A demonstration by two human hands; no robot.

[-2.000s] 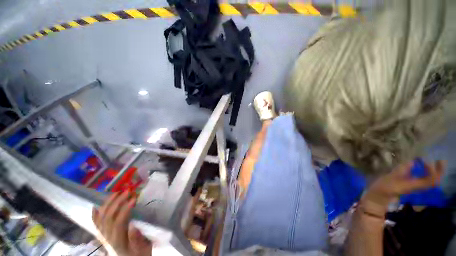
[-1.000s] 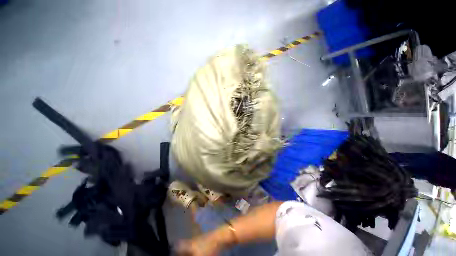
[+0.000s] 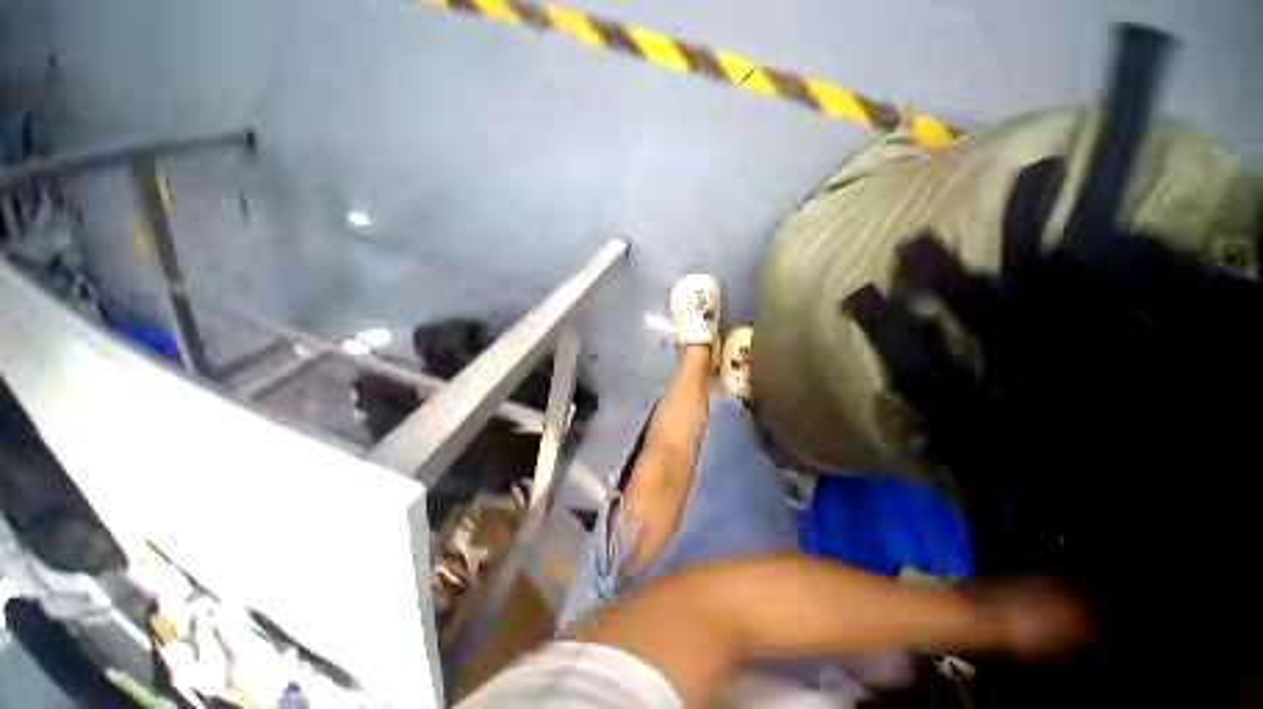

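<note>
A large dark mass of black strips (image 3: 1094,457) fills the right side, raised in front of the olive sack, with one thick strip sticking up. My left arm reaches across from the bottom centre, and my left hand (image 3: 1032,619) is at the near side of the black strips. The hand is blurred, so its grip cannot be told. My right hand does not show; it may be behind the strips or outside the frame. The bulging olive fabric sack (image 3: 845,305) stands on the floor, partly covered by the strips.
A white table (image 3: 236,485) stands at lower left, with scraps (image 3: 222,644) along its near side. Its grey metal leg (image 3: 506,360) juts toward the centre. Blue material (image 3: 887,524) lies below the sack. My shoes (image 3: 695,308) are beside the sack. Yellow-black tape (image 3: 720,67) crosses the floor behind.
The black strips, on the floor at lower left one second ago, are now raised at the right. The view has swung back toward the white table. My left arm has come into view.
</note>
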